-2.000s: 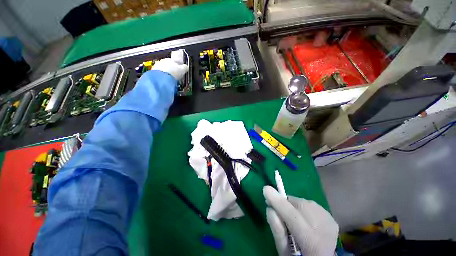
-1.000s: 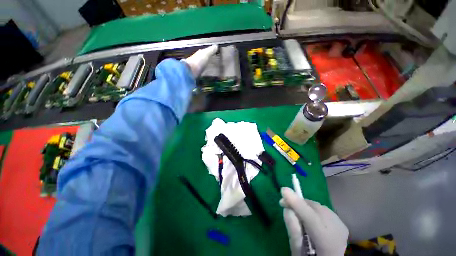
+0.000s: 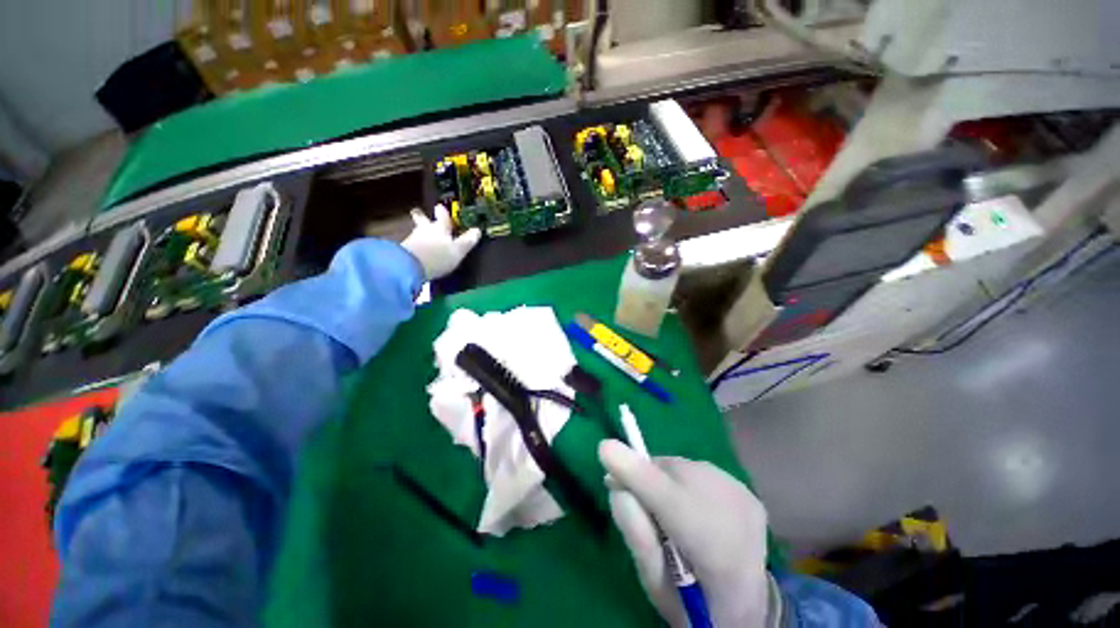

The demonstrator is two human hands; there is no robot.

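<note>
Power boards with heatsinks stand in a row on the dark conveyor. My gloved left hand [image 3: 439,241] is at the near left corner of one power board [image 3: 501,184], fingers spread; whether it touches the board is unclear. Another power board [image 3: 645,153] is to its right, and a further one [image 3: 219,243] is to the left past a gap. My gloved right hand [image 3: 694,521] holds a white marker pen [image 3: 633,432], tip up, over the green mat [image 3: 369,540].
A black brush [image 3: 510,399] lies on a crumpled white cloth [image 3: 473,341]. Beside them are a yellow pen or knife [image 3: 618,344], a pump bottle [image 3: 647,288], a thin dark stick [image 3: 436,503] and a blue piece [image 3: 495,585]. A power board [image 3: 62,448] is on the red mat.
My left hand has come off the board's top to its near left corner. The boards it reached over have shifted right, leaving a gap behind. The view has turned; my right hand still holds the marker.
</note>
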